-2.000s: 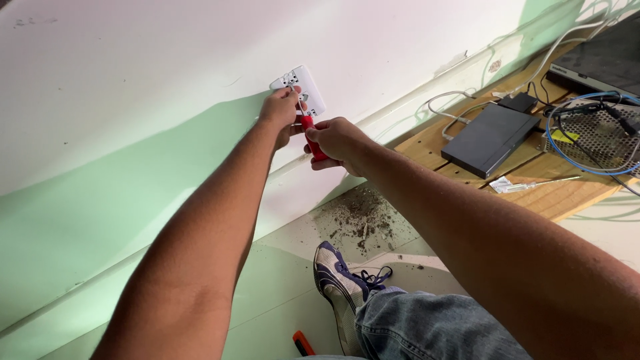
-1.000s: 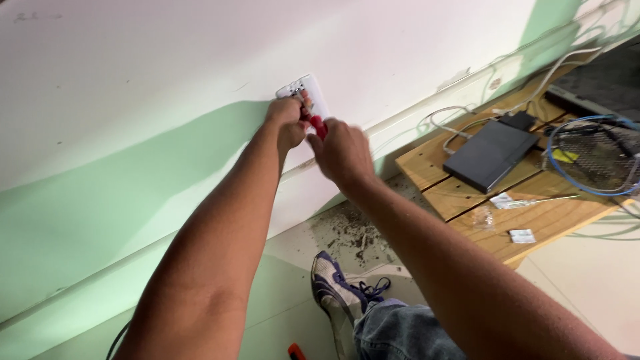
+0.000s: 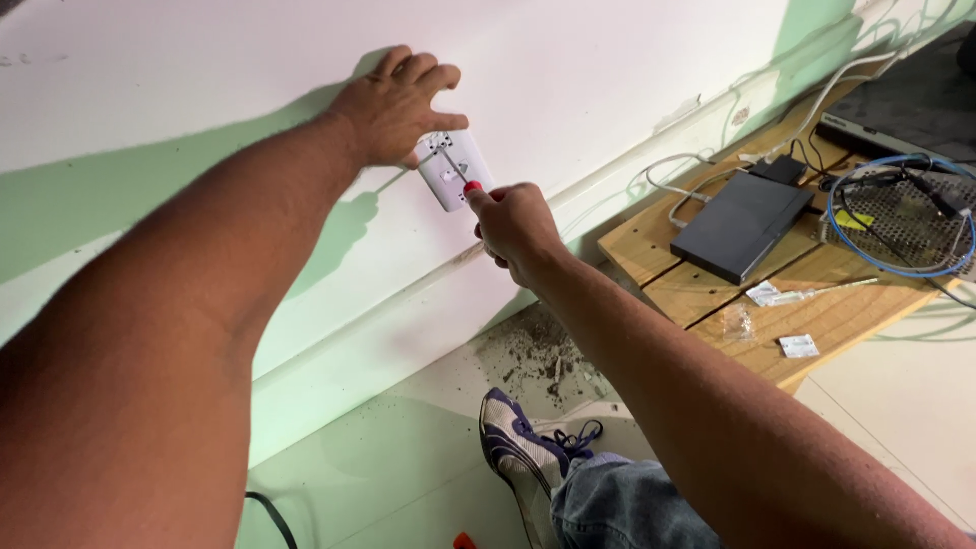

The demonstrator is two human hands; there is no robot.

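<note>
A white electrical outlet plate (image 3: 469, 156) is on the wall, with sockets that show near its top and middle. My right hand (image 3: 515, 229) grips a screwdriver with a red handle (image 3: 473, 187), and its thin metal shaft slants up and left to the upper part of the plate. Where exactly the tip rests is too small to tell. Spread over the plate's upper left edge is my left hand (image 3: 400, 107), its fingers apart and nothing seen in it; the thumb side lies close to the plate.
A slatted wooden table (image 3: 663, 282) at right bears a dark flat box (image 3: 743, 225) with cables, a perforated metal case (image 3: 907, 221), a coiled blue cable, a clear-handled screwdriver (image 3: 808, 293) and small packets (image 3: 798, 346). Dirt (image 3: 553, 358) lies on the floor near my shoe (image 3: 522, 450).
My left hand has opened and moved from the front of the plate to its upper left edge. My right hand still holds the red screwdriver, whose shaft now shows.
</note>
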